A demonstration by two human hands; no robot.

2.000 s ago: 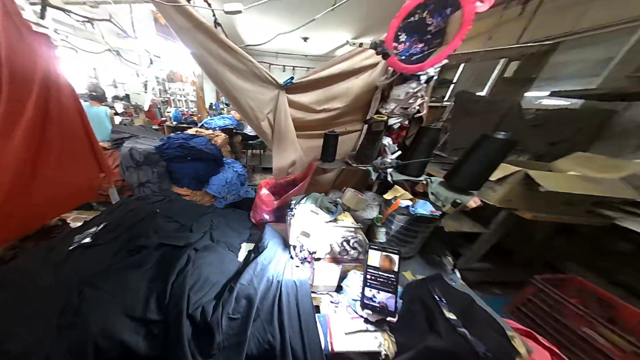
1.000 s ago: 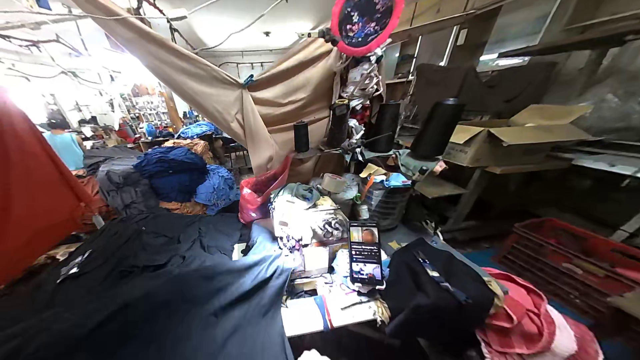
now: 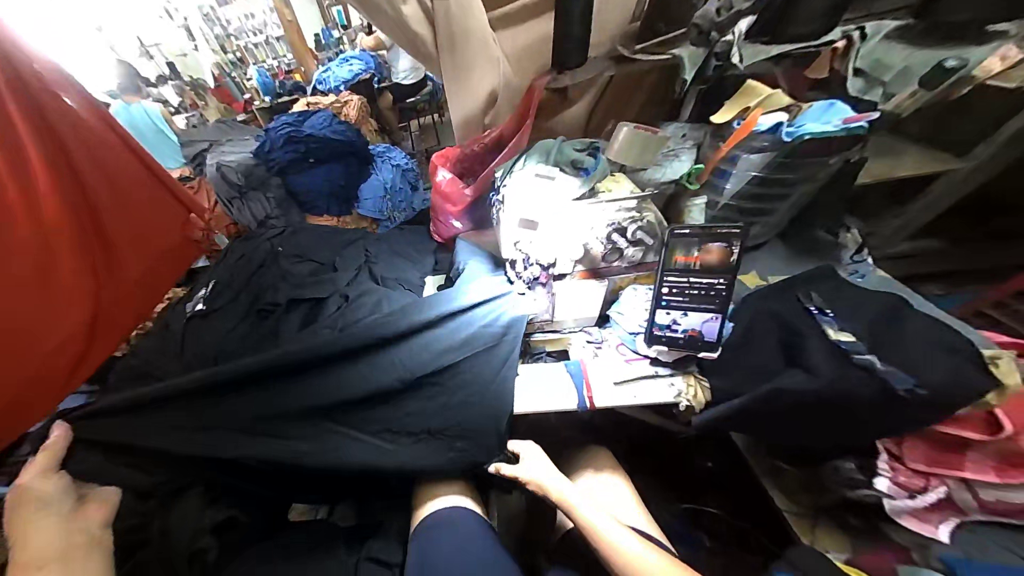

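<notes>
A large piece of black fabric (image 3: 320,392) is spread from the left across to the sewing machine (image 3: 552,224), its front edge lifted between my hands. My left hand (image 3: 60,504) is at the fabric's left corner, fingers bent against it; how firmly it grips is hard to see. Near the knees, my right hand (image 3: 528,468) pinches the right corner of the same edge. The machine's lamp lights the fabric's far right part. More black cloth (image 3: 320,248) lies behind, with a small white label on it.
A smartphone (image 3: 696,288) stands on a holder beside the machine. Black cloth (image 3: 848,352) and red-pink cloth (image 3: 960,464) lie at the right. A red plastic bag (image 3: 472,176) and blue fabric heaps (image 3: 316,160) are behind. Red fabric (image 3: 72,216) hangs at left. Two people are in the background.
Both my hands have come into view at the near edge of the black fabric, which now stretches between them. The view has tilted downward.
</notes>
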